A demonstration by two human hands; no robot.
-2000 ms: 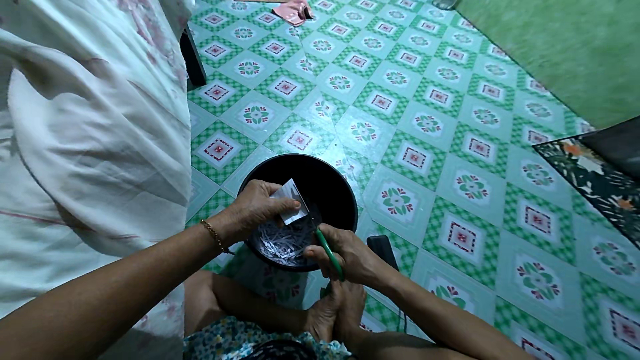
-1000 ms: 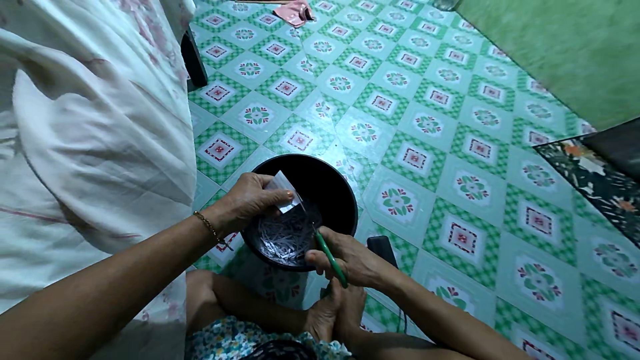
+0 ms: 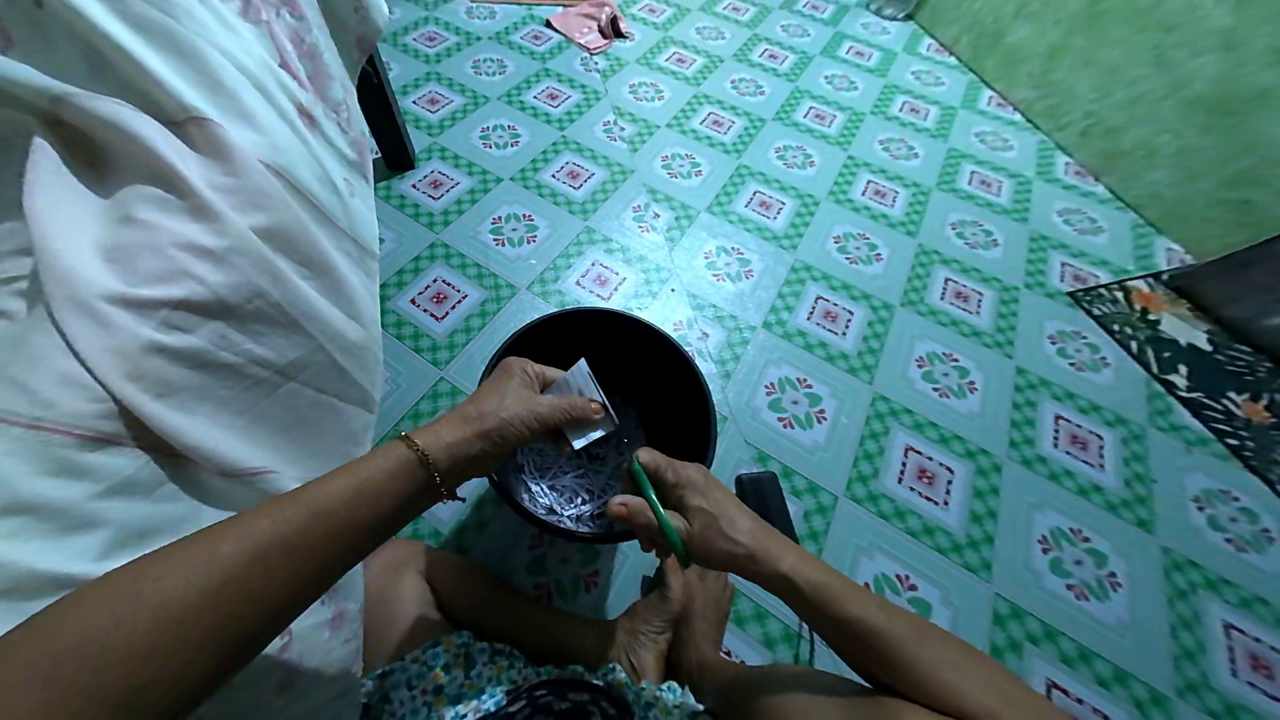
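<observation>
My left hand (image 3: 515, 415) pinches a small piece of white paper (image 3: 590, 425) between thumb and fingers, over a round black bin (image 3: 700, 400). In my right hand (image 3: 690, 510) are scissors with a green handle (image 3: 658, 508). Their blades point toward the paper and are hard to make out against the dark inside of the bin. Thin cut paper strips (image 3: 570, 490) lie in a heap in the bin, below both hands.
White floral cloth (image 3: 200, 300) hangs along the left. Crossed bare feet are just below the bin, with a black object (image 3: 763, 500) on the patterned floor beside it. A pink cloth (image 3: 590, 24) lies farther off. Dark floral fabric (image 3: 1180, 350) is by the green wall (image 3: 1130, 90).
Both hands stay over the bin with the paper and scissors. The paper's tilt has shifted slightly in my left hand.
</observation>
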